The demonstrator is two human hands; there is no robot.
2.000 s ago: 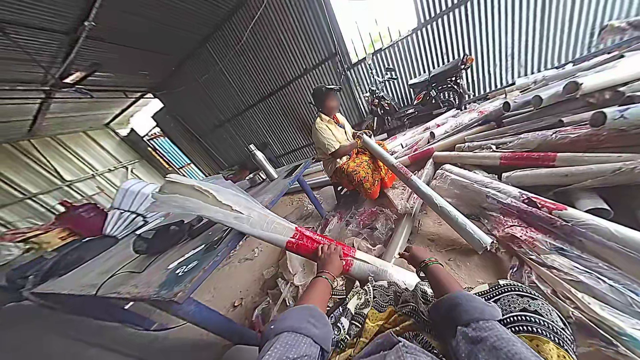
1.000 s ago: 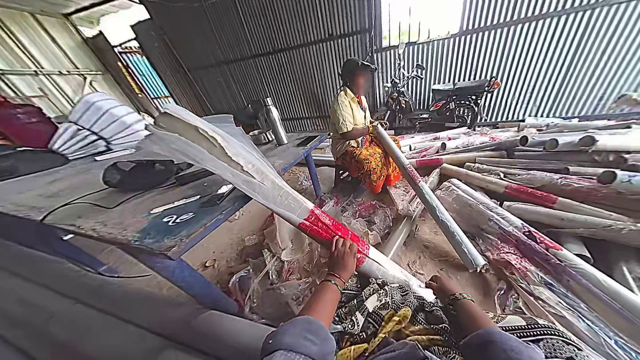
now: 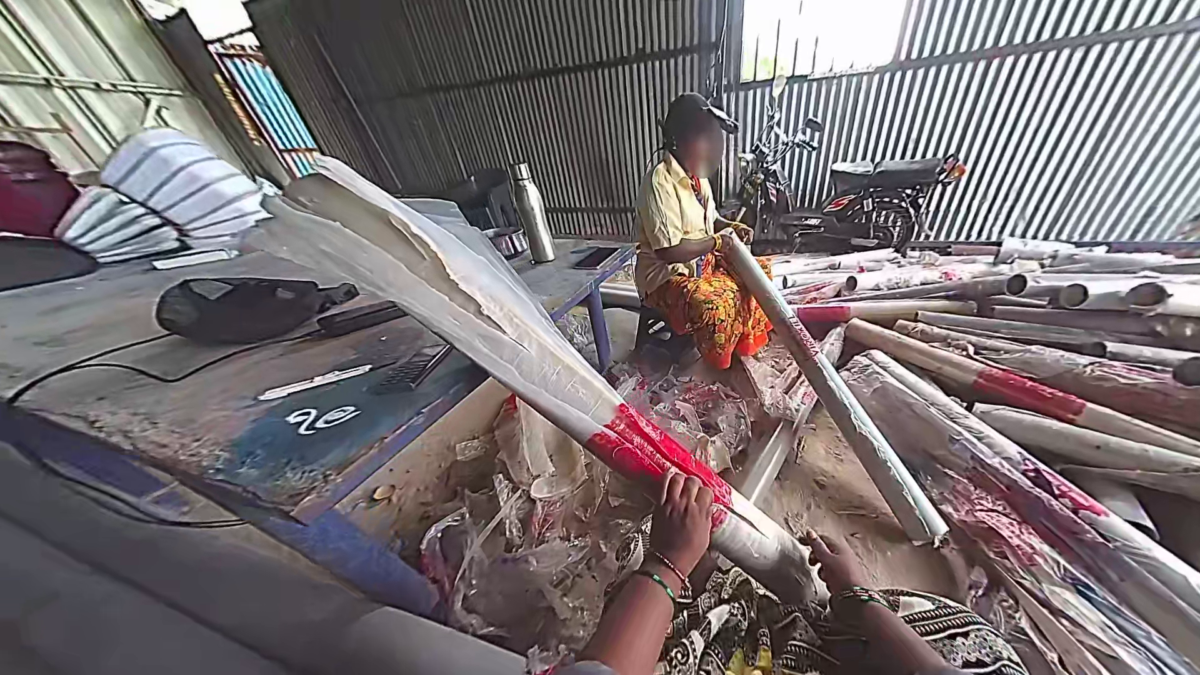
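Observation:
A long roll in translucent plastic wrap with a red printed band lies slantwise before me, its wrap loose and flared at the upper-left end. My left hand grips the plastic at the lower edge of the red band. At the roll's lower end, my right hand has its thumb and fingers on the edge of the wrap. Crumpled plastic film lies on the ground below the roll. Patterned cloth covers my lap under both hands.
A worn table at left bears a black bag, a cable and a steel bottle. Ahead, a seated person holds another tube. Many wrapped rolls are piled at right; a motorcycle stands behind.
The view has turned somewhat. My left hand still holds the wrap by the red band, and my right hand remains near the roll's lower end.

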